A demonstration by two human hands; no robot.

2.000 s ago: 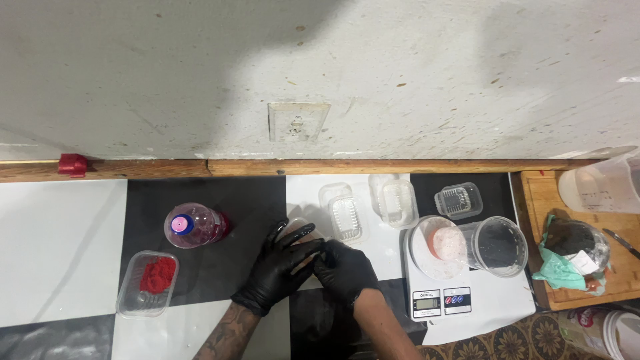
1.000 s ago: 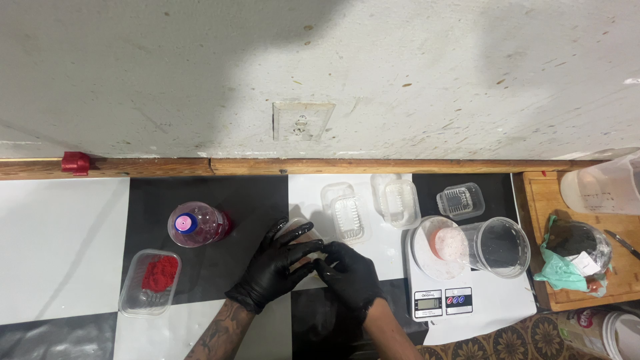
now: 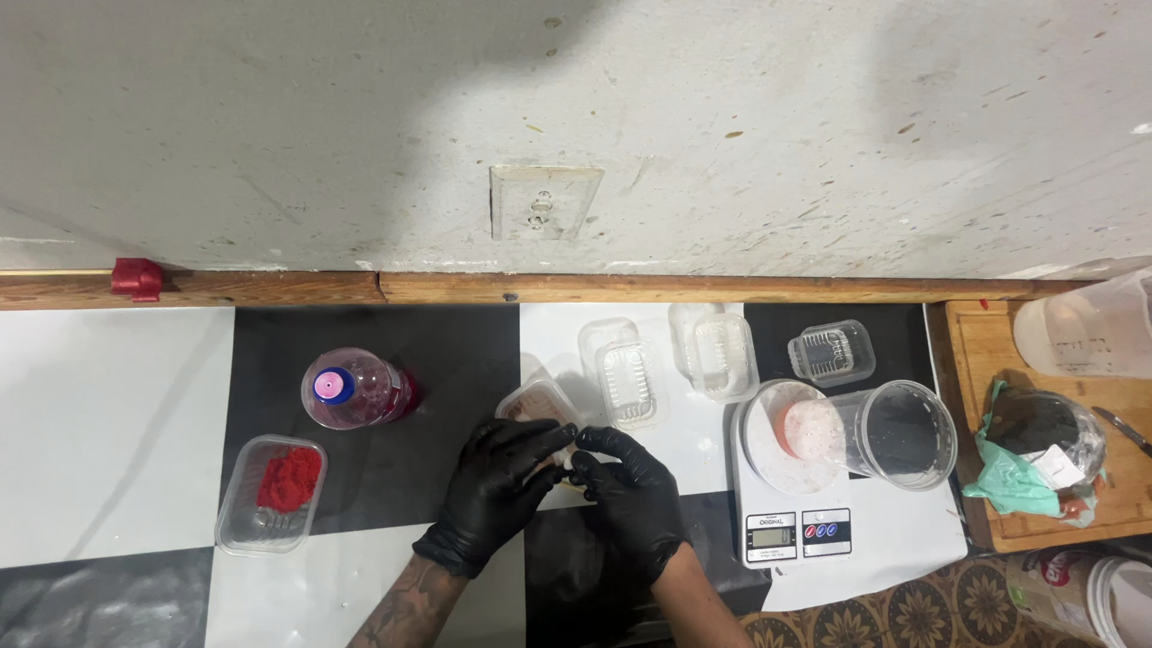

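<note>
Black gloves cover both my hands. My left hand (image 3: 504, 486) is at the near side of a small clear plastic tub (image 3: 540, 402) with brownish contents. My right hand (image 3: 630, 495) meets it from the right, and the fingertips of both hands close on a small whitish piece (image 3: 564, 458), too small to identify. To the left are a bottle with a blue and pink cap (image 3: 355, 389) and a clear tub holding red powder (image 3: 290, 481). At the right, a white digital kitchen scale (image 3: 754, 504) carries a clear plastic cup (image 3: 855, 436) tilted on its side, with pinkish foamy contents.
Several clear tubs (image 3: 627, 382) (image 3: 723, 357) (image 3: 832, 351) stand along the wall side. On the right, a wooden board (image 3: 990, 333) bears a large clear jug (image 3: 1084, 324), a plastic-wrapped dark item (image 3: 1048, 432) and a knife (image 3: 1122, 427). A white bucket (image 3: 1102, 598) is below.
My fingertips have shifted a little, and the small whitish piece shows between them now. The bottle, tubs and scale have stayed in place.
</note>
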